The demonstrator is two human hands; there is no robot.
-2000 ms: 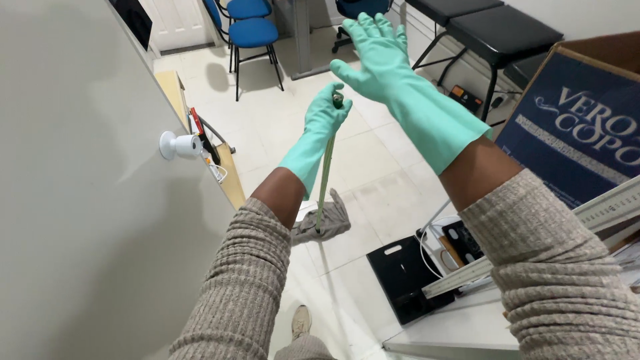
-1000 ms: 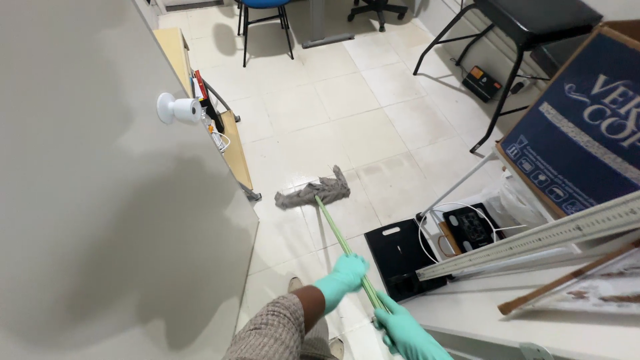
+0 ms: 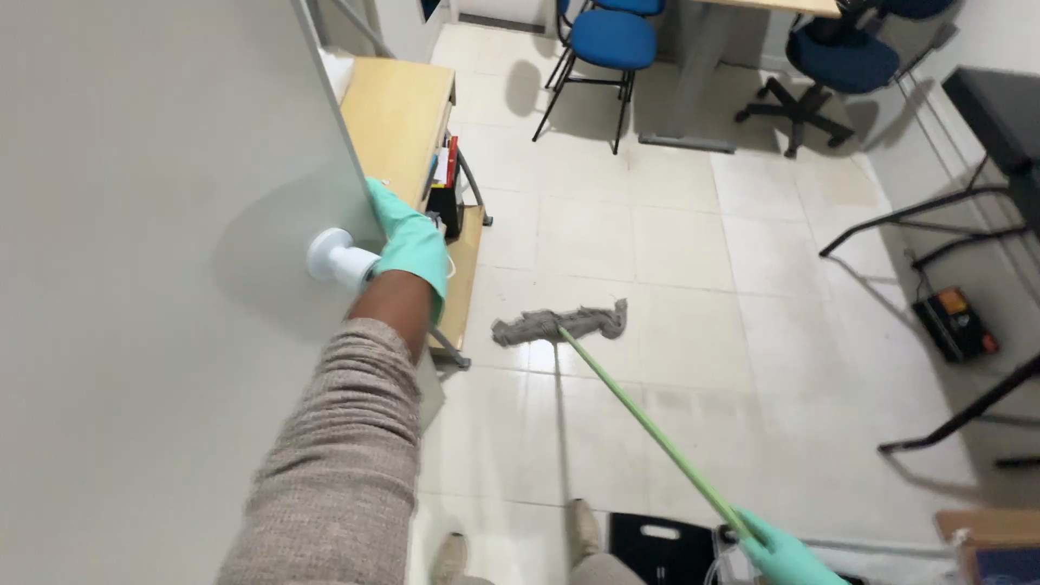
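A teal rubber glove covers my left hand [image 3: 410, 240], which reaches to the edge of a grey door or panel [image 3: 203, 162], just above its round white knob [image 3: 341, 256]; its fingertips are partly hidden behind that edge. At the lower right my right hand [image 3: 780, 548], in a matching glove, is closed around the green pole [image 3: 650, 426] of a floor mop or squeegee. The pole slants up and left to its head, which is wrapped in a grey cloth [image 3: 561, 323] and lies on the tiled floor [image 3: 682, 333].
A wooden shelf unit [image 3: 398, 97] with folders stands behind the panel. Farther back are a blue chair [image 3: 613, 39], a desk leg [image 3: 691, 81] and a wheeled office chair [image 3: 841, 61]. Along the right are a black padded couch [image 3: 999, 114] and a black device [image 3: 955, 325]. A black board [image 3: 662, 544] lies near my feet.
My left hand has left the pole and moved left to the panel's edge. My right hand still holds the pole.
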